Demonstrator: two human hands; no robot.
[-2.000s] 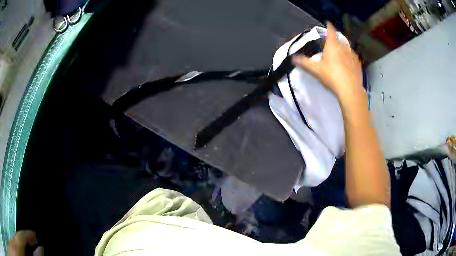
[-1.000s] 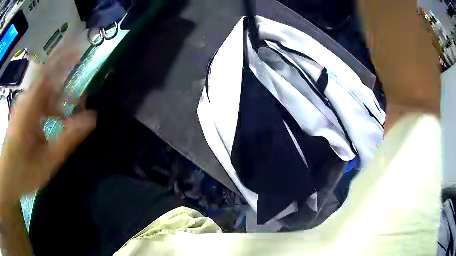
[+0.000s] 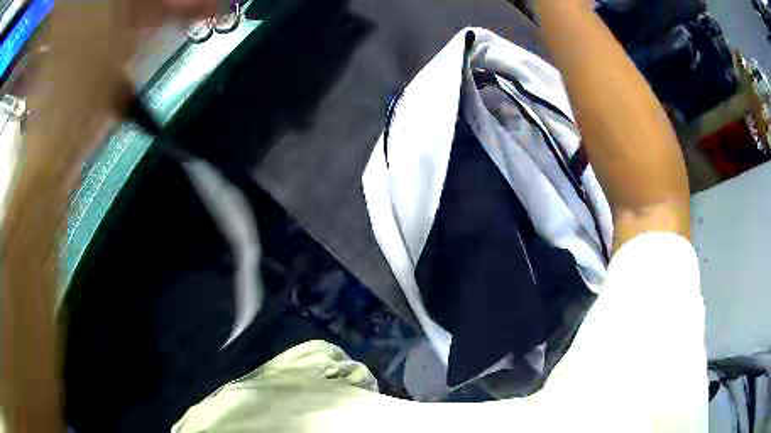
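Note:
My left hand (image 3: 169, 8) is blurred and partly cut off by the top edge at the upper left; its grip cannot be seen. A narrow dark and light strip (image 3: 241, 237) hangs from beside my left wrist, over dark cloth. My right forearm reaches up past the top edge, so my right hand is out of view. A bundle of light fabric panel (image 3: 427, 178) with thin dark piping and a dark fabric panel (image 3: 482, 262) lies in folds on a dark grey board, left of my right forearm.
The green ruler strip (image 3: 118, 169) runs along the table edge at left. Metal rings (image 3: 213, 27) are at its upper end. Part of a blue-lit display (image 3: 24, 38) shows at the top left corner. A pale surface (image 3: 735, 254) is at right, with striped cloth (image 3: 740, 393) below it.
My left hand has moved up and partly out of the picture. The strip now hangs beside my left wrist. The bundle, spread out since the first frame, shows slightly farther right than one second ago.

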